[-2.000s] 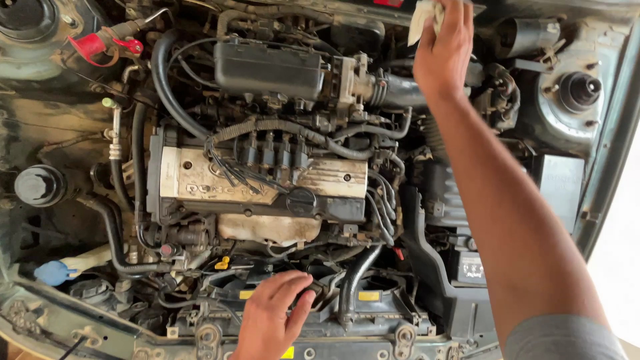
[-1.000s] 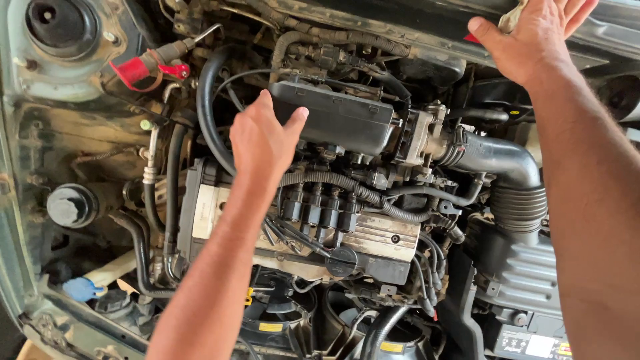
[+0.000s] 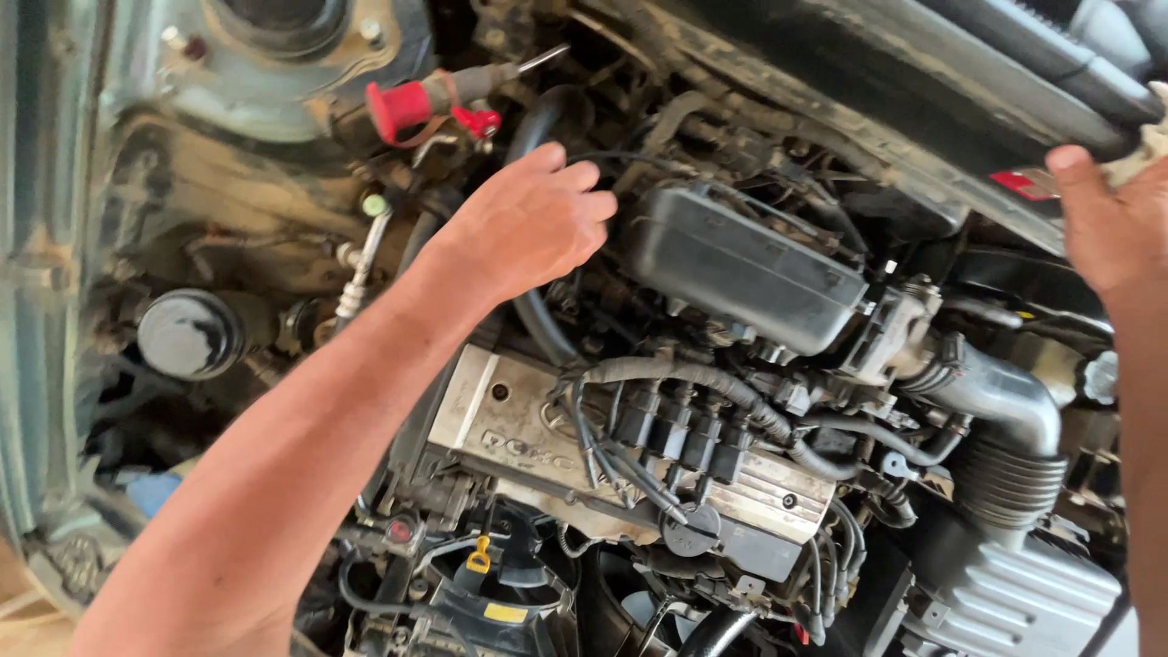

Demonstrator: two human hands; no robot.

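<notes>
My left hand (image 3: 529, 224), its fingers curled, is over a thick black hose (image 3: 540, 324) left of the black plastic intake cover (image 3: 748, 265); whether it grips the hose is hidden. At the right edge my right hand (image 3: 1118, 219) has a pale cloth (image 3: 1141, 151) at its fingers, near the cowl edge. Below the intake cover lies the metallic engine valve cover (image 3: 520, 420), crossed by a corrugated wiring conduit (image 3: 693, 372). A red-handled tool (image 3: 401, 111) with a metal tip rests above and left of my left hand.
A reservoir with a black cap (image 3: 190, 334) stands at left, below the strut tower (image 3: 274, 55). The ribbed air intake hose (image 3: 1008, 479) and air filter housing (image 3: 1022, 593) are at lower right. A yellow dipstick handle (image 3: 477, 554) shows near the radiator fans.
My left hand has moved from the front of the engine to the intake cover, then left to the black hose. My right hand stays near the cowl with the cloth. The view has shifted and tilted.
</notes>
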